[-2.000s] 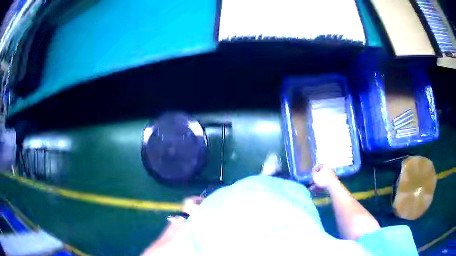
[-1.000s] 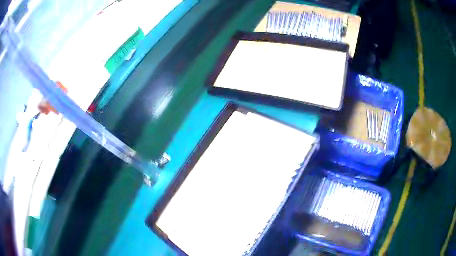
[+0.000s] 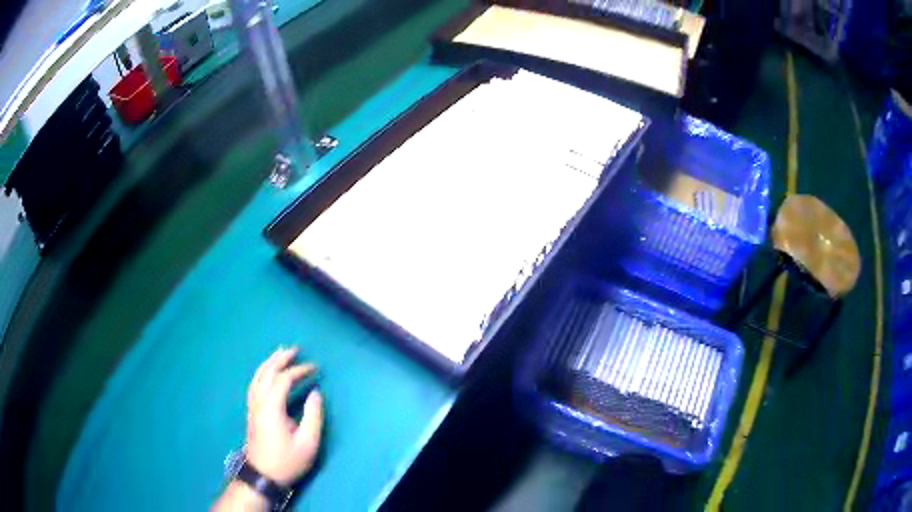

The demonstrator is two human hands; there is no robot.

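My left hand (image 3: 284,425), with a dark-banded watch on the wrist, is over the turquoise bench top (image 3: 190,360) at the lower left. Its fingers and thumb are apart and I see nothing in it. A large dark-rimmed tray (image 3: 365,318) lies at an angle on the bench beyond the hand. Its inside shows overexposed white, with a jagged right edge; its contents cannot be made out. My right hand is not in view.
A blue crate (image 3: 735,385) of silver rods stands right of the bench; another blue crate (image 3: 760,190) is behind it. A round wooden stool (image 3: 815,240) is farther right. A second tray (image 3: 570,40), a metal post (image 3: 275,85) and a red bin (image 3: 135,95) are farther back.
The view has turned and shifted. My left hand, out of view a second ago, now shows over the bench. The large tray sits higher in the picture. My right hand, earlier at the rod crate, is gone from view.
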